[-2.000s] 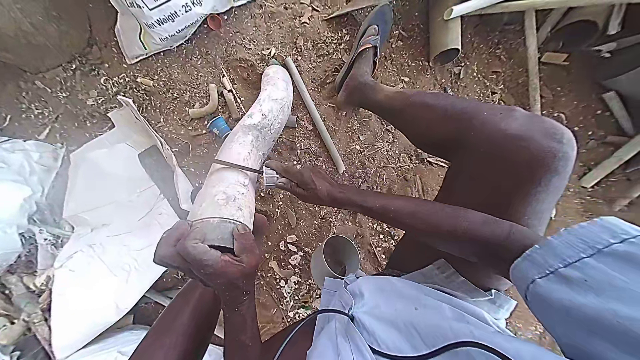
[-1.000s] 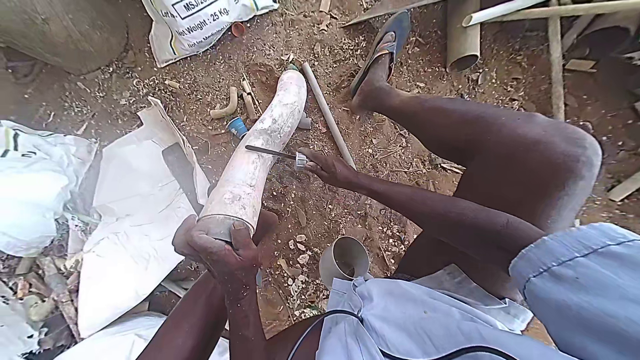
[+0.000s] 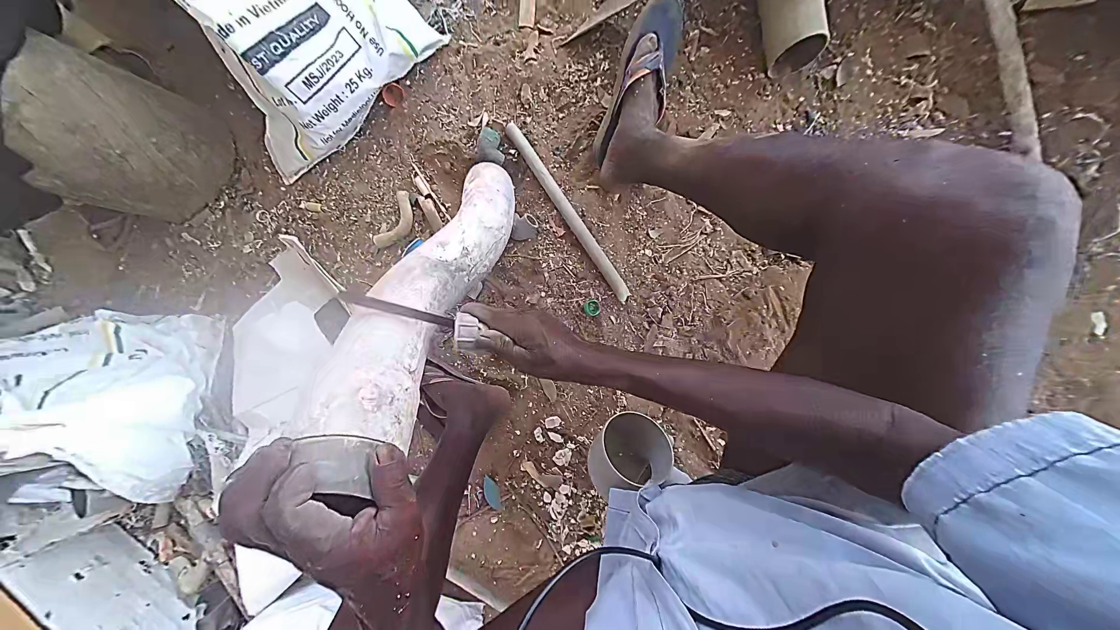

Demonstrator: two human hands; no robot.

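Note:
A long, curved, whitish piece [image 3: 420, 289], like a prosthetic leg form, slants from lower left to upper centre, its narrow end on the ground. At its wide end is a grey pipe-like collar [image 3: 337, 464], which my left hand [image 3: 328, 525] grips, fingers around the rim. My right hand [image 3: 516, 341] holds the pale handle [image 3: 467, 332] of a flat, dark metal tool, maybe a file or blade. Its dark strip [image 3: 398, 308] lies across the middle of the whitish piece. Whether its edge is toothed cannot be told.
A thin pipe [image 3: 569, 210] lies right of the whitish piece's narrow end. An open grey pipe section [image 3: 634, 451] stands near my clothing. Printed white sacks [image 3: 324, 70], crumpled plastic [image 3: 105, 402] and a log [image 3: 114, 131] are at the left. Another pipe [image 3: 792, 35] lies at the top right.
The view has come closer to the work. My right hand and the tool have shifted along and across the whitish piece; my left hand keeps its grip at the wide end.

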